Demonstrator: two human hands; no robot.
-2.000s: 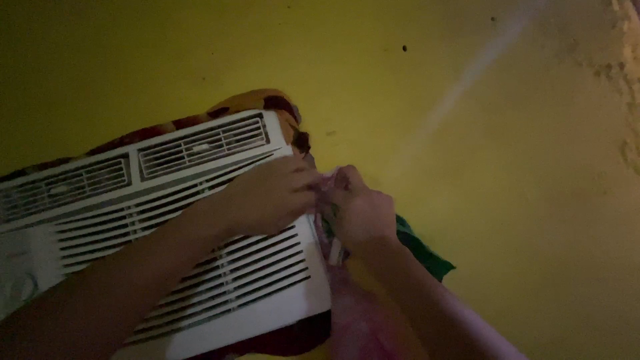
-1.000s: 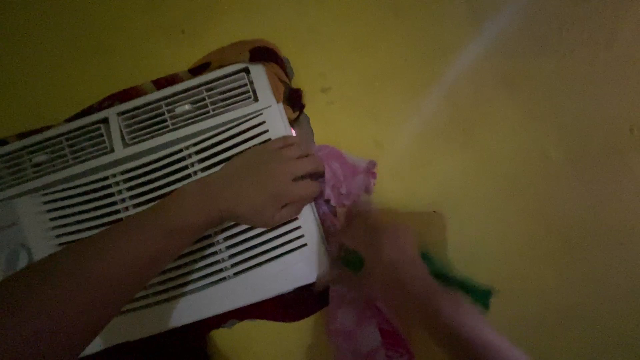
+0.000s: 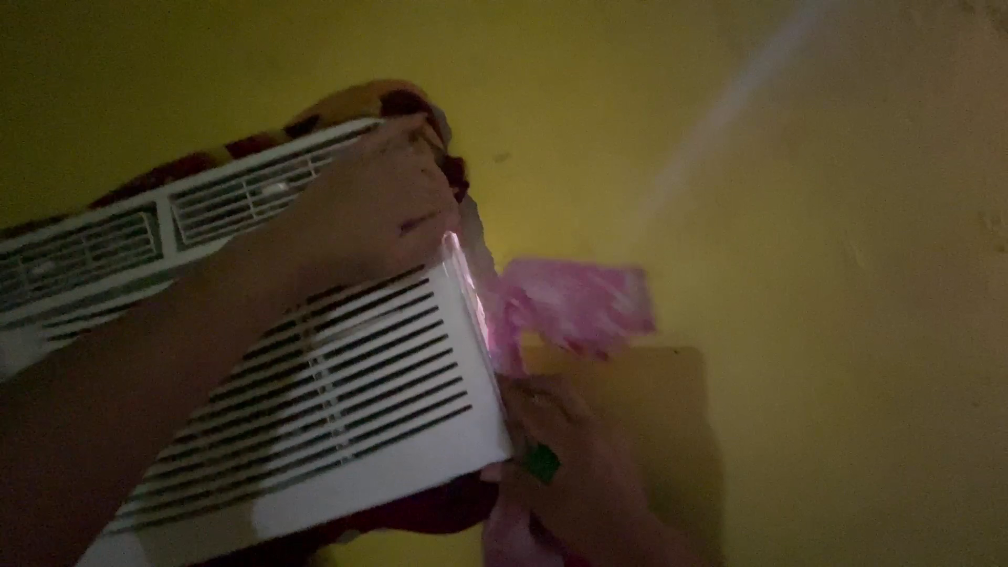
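A white window air conditioner [image 3: 394, 378] sits tilted in the wall at the left. My left hand [image 3: 394, 197] lies over its upper right corner, fingers bent at the edge; whether they grip anything is hidden. At the lower right edge of the unit is my right hand [image 3: 559, 441], blurred, with a bit of green material [image 3: 543, 462] showing at its fingers. Pink cloth or thin plastic [image 3: 579, 303] sticks out from the unit's right side above that hand, and more of it hangs below. Light glows along the right edge.
Patterned red and orange cloth [image 3: 354, 102] is stuffed along the top of the unit, and dark red cloth [image 3: 441, 508] along its underside. The yellow wall [image 3: 787, 315] stretches to the right, with a squarish shadow or patch beside my right hand.
My left hand has moved up the unit's right edge to its top corner. Both hands were together at the pink material two seconds ago; now they are apart, and that material sticks out to the right.
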